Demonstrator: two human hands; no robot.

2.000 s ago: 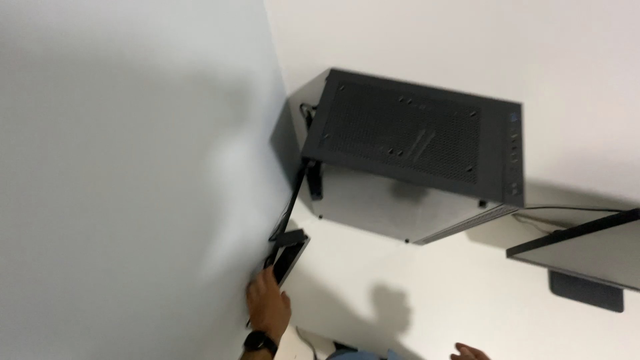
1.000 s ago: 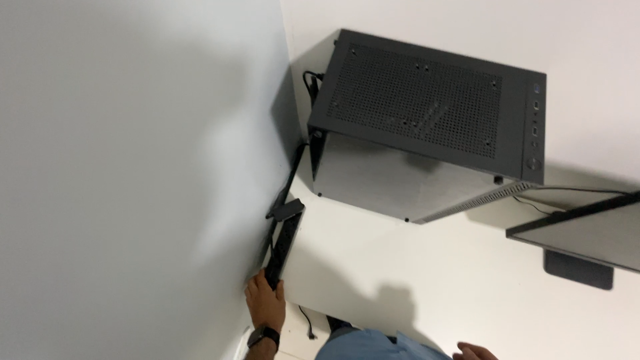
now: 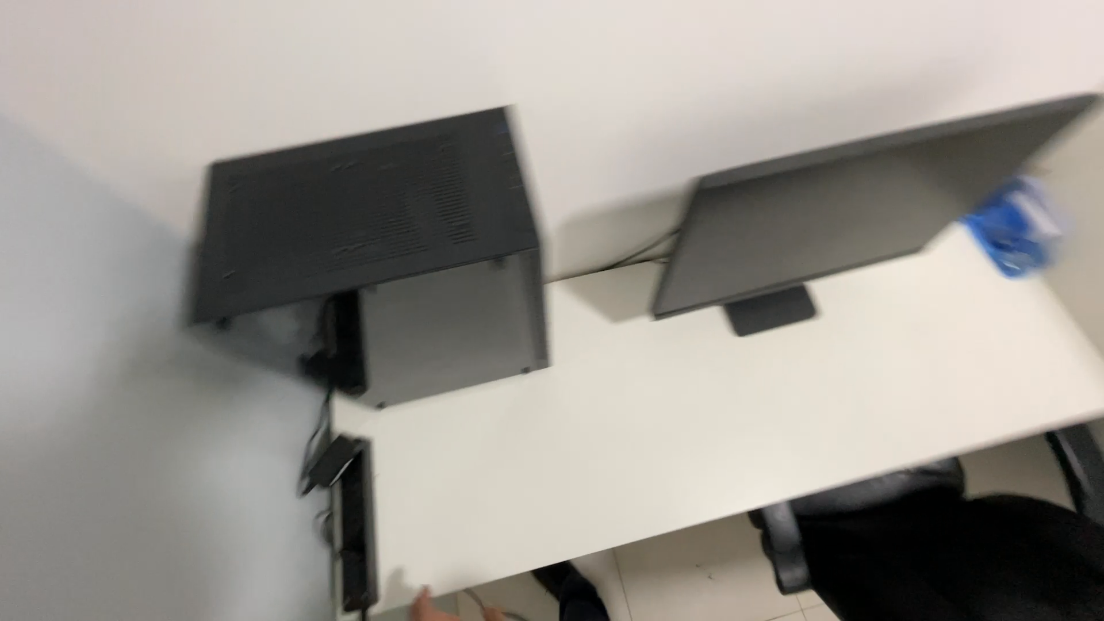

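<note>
A black power strip (image 3: 362, 535) lies along the left edge of the white desk (image 3: 690, 405), with a black adapter (image 3: 336, 461) plugged in near its far end. Fingertips of what seems to be my left hand (image 3: 433, 608) show at the bottom edge, just right of the strip's near end and apart from it; the rest of that hand is cut off, and its grip cannot be told. My right hand is out of view. A black computer case (image 3: 371, 216) stands at the far left of the desk, with black cables (image 3: 323, 366) behind it.
A monitor (image 3: 845, 207) on a dark stand base (image 3: 770, 310) stands right of the case. Thin cables (image 3: 642, 250) run between them by the wall. A blue plastic item (image 3: 1013, 228) lies at the far right. A black office chair (image 3: 931, 535) is at the front edge.
My left hand, on the power strip's near end before, is off it now. My right hand has left the view. The view has swung right, showing the monitor and chair.
</note>
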